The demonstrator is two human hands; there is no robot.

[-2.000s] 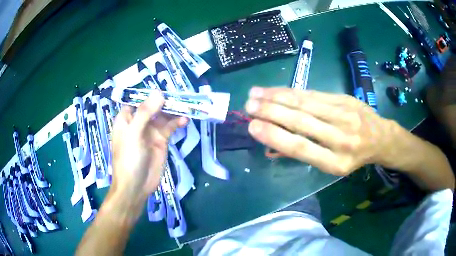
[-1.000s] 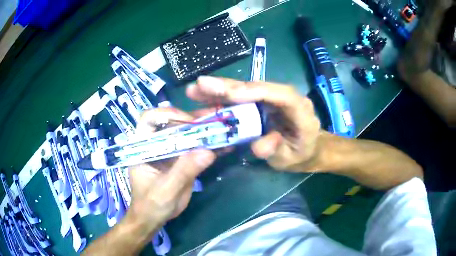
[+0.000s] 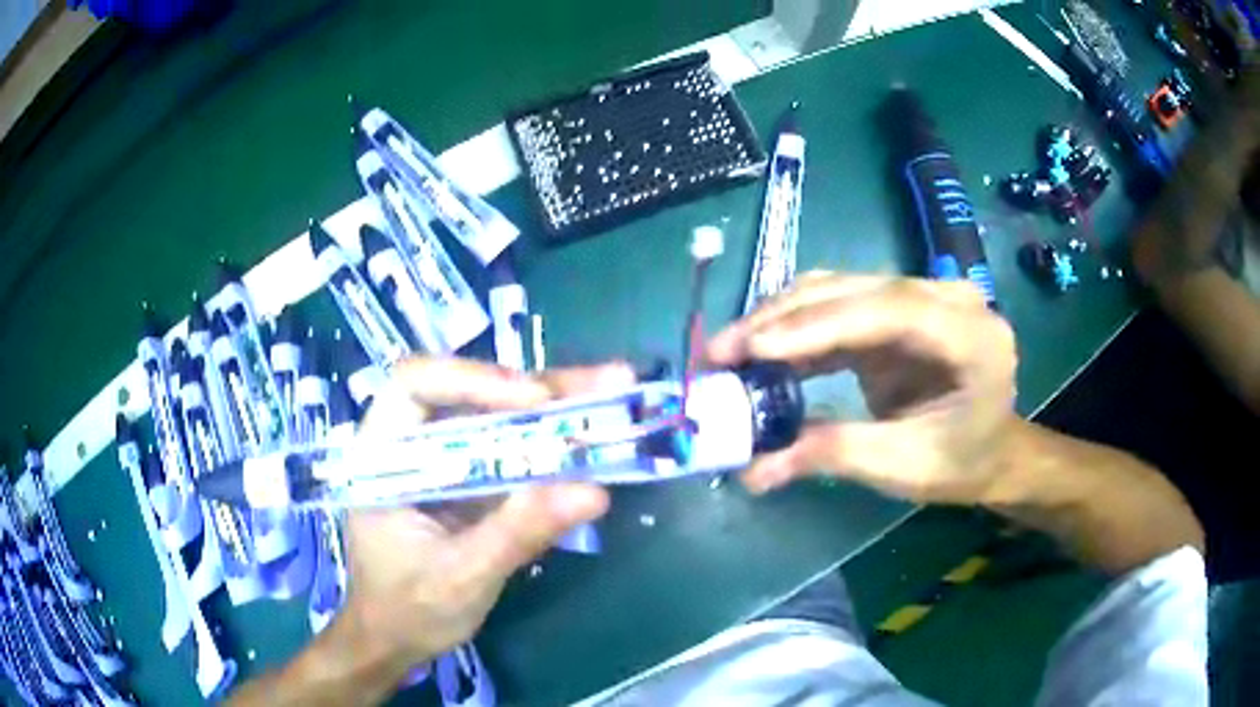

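A long white-lavender device body [image 3: 511, 459] lies level across both hands, its open side up with electronics showing. Its dark tip points left. A black end cap [image 3: 774, 405] sits at its right end. Thin red and dark lead wires [image 3: 695, 325] stand up from the shell near that end, with a small white connector on top. My left hand [image 3: 456, 553] holds the body from below and the sides, around its middle. My right hand [image 3: 898, 394] has its thumb and fingers around the black end cap. Both hands are bare.
Many device bodies [image 3: 249, 387] lie at left. A black screw tray [image 3: 636, 145] is at top centre, with a single device [image 3: 781, 221] beside it. A blue-black electric screwdriver [image 3: 947, 207] and motor clusters [image 3: 1071, 180] lie at right. Another person's hand [image 3: 1195, 249] is at the right edge.
The device has turned open side up, and the black end cap now shows at its right end under my right hand. The wires, earlier lying along the shell, now stand up.
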